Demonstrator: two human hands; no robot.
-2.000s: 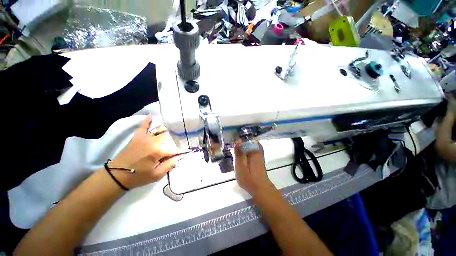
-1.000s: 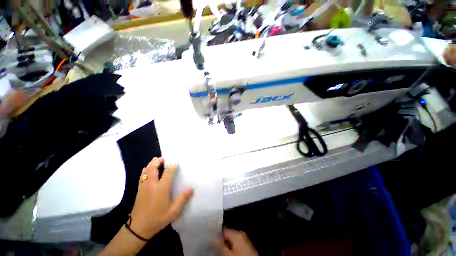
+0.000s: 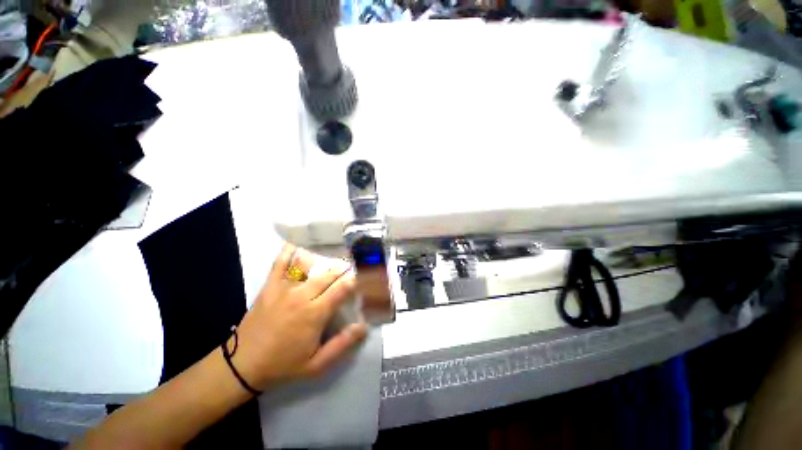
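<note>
A white piece (image 3: pixel 321 413) lies under the needle area and hangs over the table's front edge. A black cloth panel (image 3: pixel 198 281) lies beside and partly under it on the left. My left hand (image 3: pixel 299 321) rests on the white piece, fingers spread and pressing, left of the presser foot. A skin-coloured patch shows at the needle guard (image 3: pixel 373 264); the foot and needle are hidden. My right hand is not identifiable; a blurred skin-coloured shape is at the lower right edge, whose I cannot tell.
The white sewing machine head (image 3: pixel 492 132) spans the view. A black pile of cut pieces (image 3: pixel 61 167) lies at left. Black-handled scissors (image 3: pixel 589 294) lie right of the needle. A dark scrap pile (image 3: pixel 725 264) is farther right. A tape scale (image 3: pixel 475 369) runs along the grey front edge.
The first white piece with large black cloth is gone from the machine. My left hand and the new white piece have moved up to the needle. My right hand has left the front edge.
</note>
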